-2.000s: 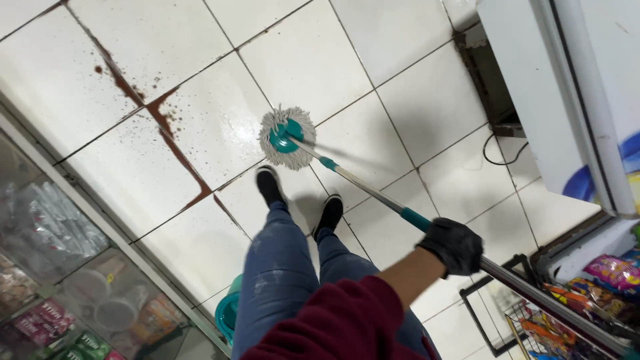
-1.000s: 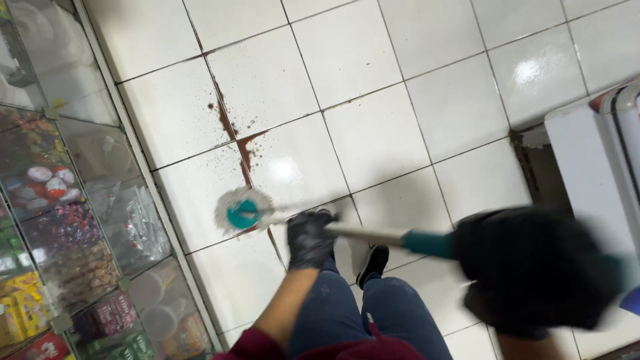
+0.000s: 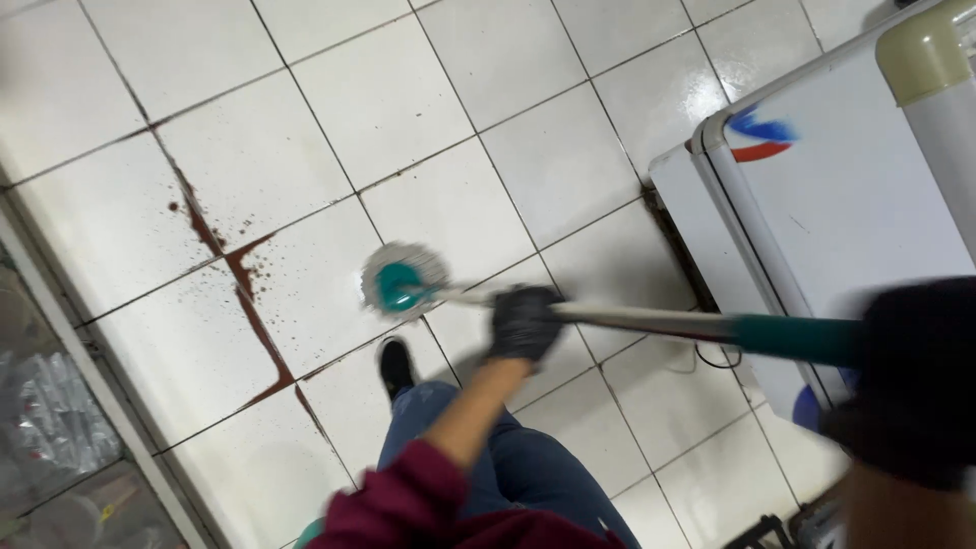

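Note:
A spin mop with a grey string head (image 3: 402, 282) and a teal hub rests on white floor tiles. My left hand (image 3: 524, 324), in a black glove, grips the pale lower part of its handle (image 3: 640, 316). Higher up, at the right edge, my right hand (image 3: 915, 381) in a black glove is closed around the handle by the teal grip (image 3: 797, 339); it is blurred and partly cut off. Left of the mop head, a reddish-brown liquid spill (image 3: 259, 328) runs along the tile joints, with spatter beside it.
A white chest freezer (image 3: 854, 206) stands at the right, a black cable (image 3: 717, 362) on the floor beside it. A glass display case (image 3: 61, 412) with packaged goods lines the left. My shoe (image 3: 396, 366) is just below the mop head; a green container (image 3: 309, 534) shows at the bottom edge.
My left hand, off the mop two seconds ago, now holds the handle. The mop head was over the spill's lower part one second ago and now lies to the right of it. The view has shifted.

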